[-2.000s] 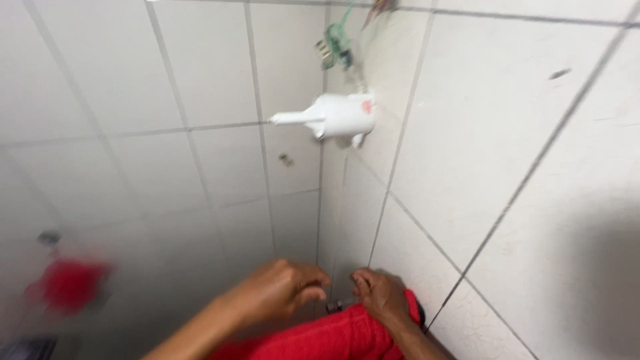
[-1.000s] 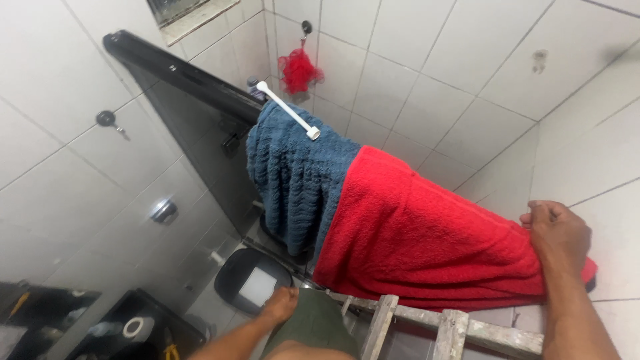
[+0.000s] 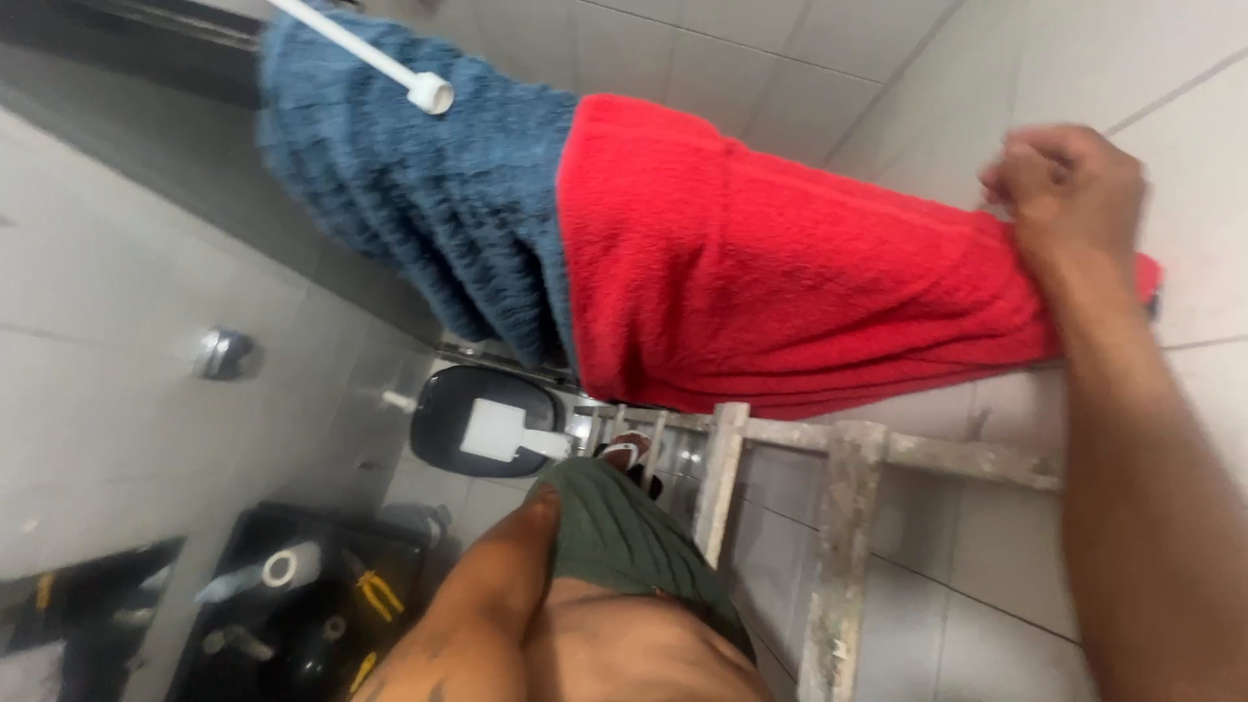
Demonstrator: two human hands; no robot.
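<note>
My right hand is raised beside the tiled wall, its wrist over the far end of a red towel. Its fingers are curled, and whether anything small is between them cannot be seen. Next to the red towel hangs a blue towel, both draped along a long raised support. A thin white plastic tube with a nut at its end lies across the blue one. My left arm reaches down to the green shorts, where the hand is hidden at the waist or pocket.
A paint-spattered wooden ladder stands below the towels. A toilet with a black lid bears a white plastic part. Yellow-handled pliers and a white roll lie on a black counter at lower left. A metal valve knob sticks out of the wall.
Two seconds ago both hands were close together by the tiled corner. They have since parted, and my left hand has gone down to the shorts. The view has swung strongly.
</note>
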